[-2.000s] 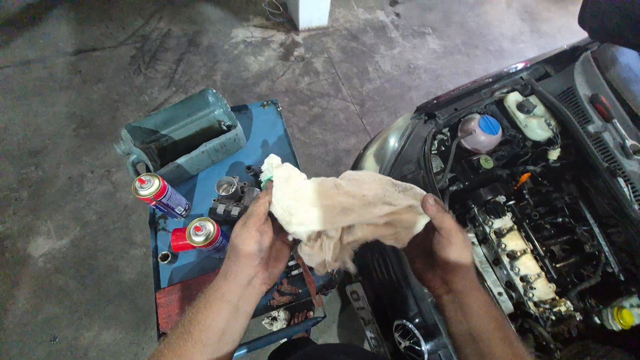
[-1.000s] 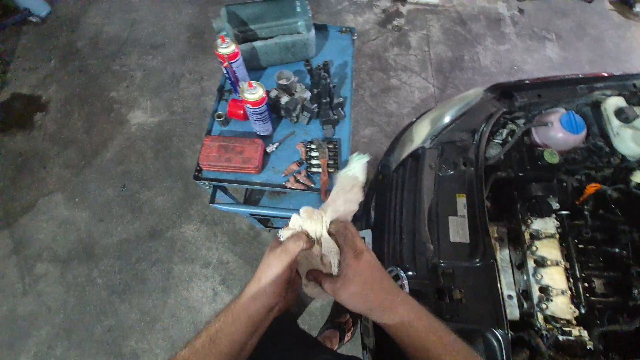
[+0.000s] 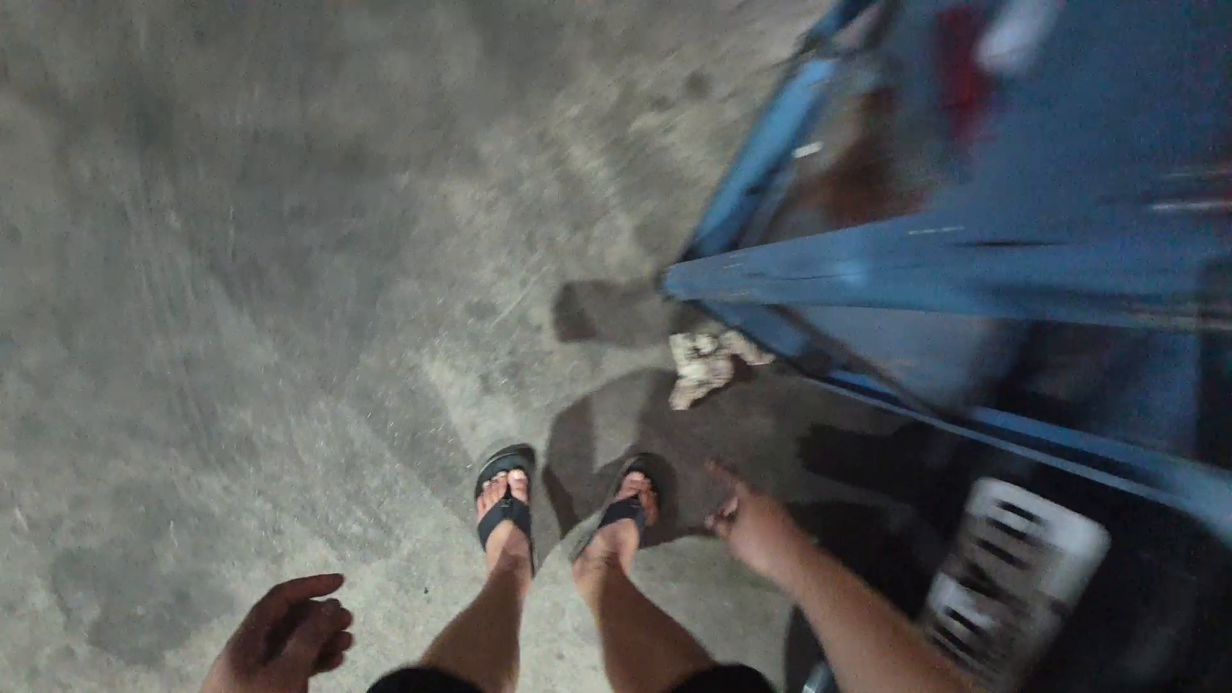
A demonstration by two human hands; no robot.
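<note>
My left hand (image 3: 289, 630) hangs at the lower left over the floor, its fingers loosely curled and apart, holding nothing. Right of my feet, my right hand (image 3: 756, 525) is held out with the index finger extended and nothing in it. Beyond that hand, a crumpled, light-coloured cloth rag (image 3: 703, 366) lies on the concrete floor, beside the lower edge of the blue metal cart (image 3: 818, 269). Neither hand touches the rag or the cart. The cart's upper part is blurred by motion.
The cart fills the upper right, with blurred reddish things on it. A car's front with a licence plate (image 3: 1020, 577) is at the lower right. My feet in black sandals (image 3: 505, 520) stand on the concrete floor (image 3: 289, 289), where shadows fall near the cart.
Both hands held the cloth together before; now they are apart and bare, and a rag is on the floor. The view has swung down to my feet.
</note>
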